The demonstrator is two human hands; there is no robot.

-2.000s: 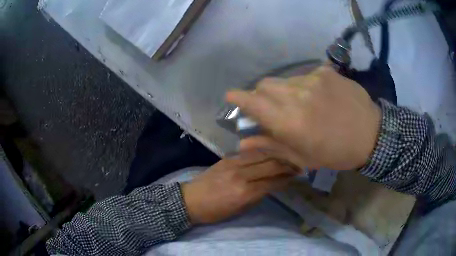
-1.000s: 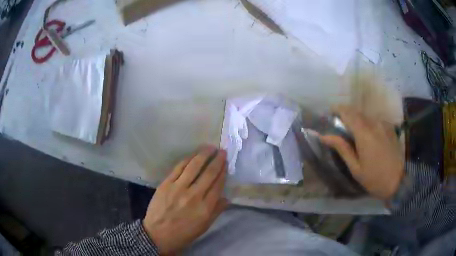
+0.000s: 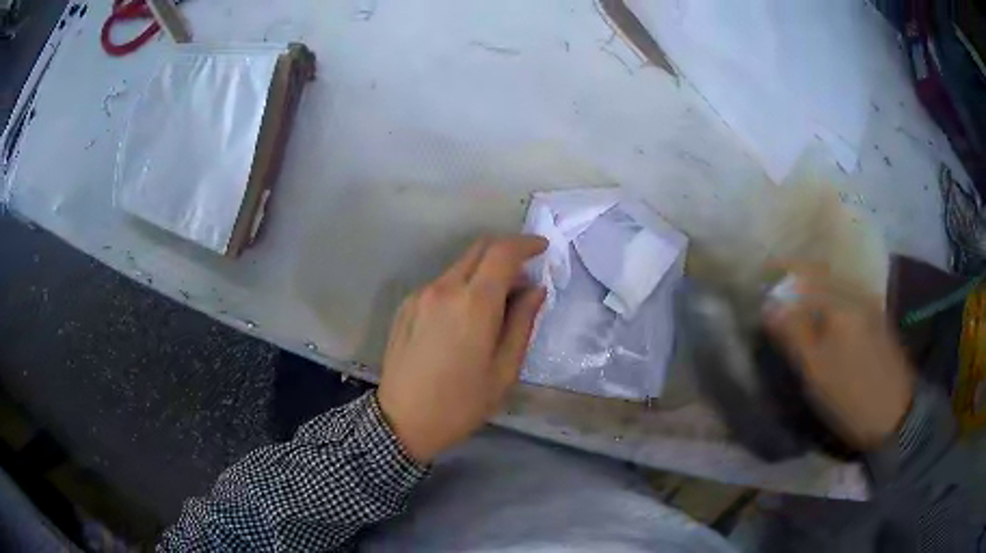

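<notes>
A folded pocket (image 3: 600, 335) lies on the table in front of me, with white creased flaps folded inward over its upper part. My left hand (image 3: 460, 335) touches its left edge, with thumb and forefinger at the flap. Whether the fingers pinch the flap is not clear. My right hand (image 3: 838, 351) is blurred by motion, to the right of the pocket. It holds the steam iron (image 3: 735, 367), also blurred, beside the pocket's right edge and apart from it.
A finished pile (image 3: 200, 140) with a white top and brown layered edge lies at left. Red-handled scissors (image 3: 130, 30) are at upper left. White sheets (image 3: 768, 76) lie at upper right. The dark iron rest (image 3: 917, 290) and a cord (image 3: 957, 221) are at the right edge.
The iron, earlier close under both hands, is now right of the pocket. My left hand has moved up to the pocket's flap since the last frame. The view has shifted.
</notes>
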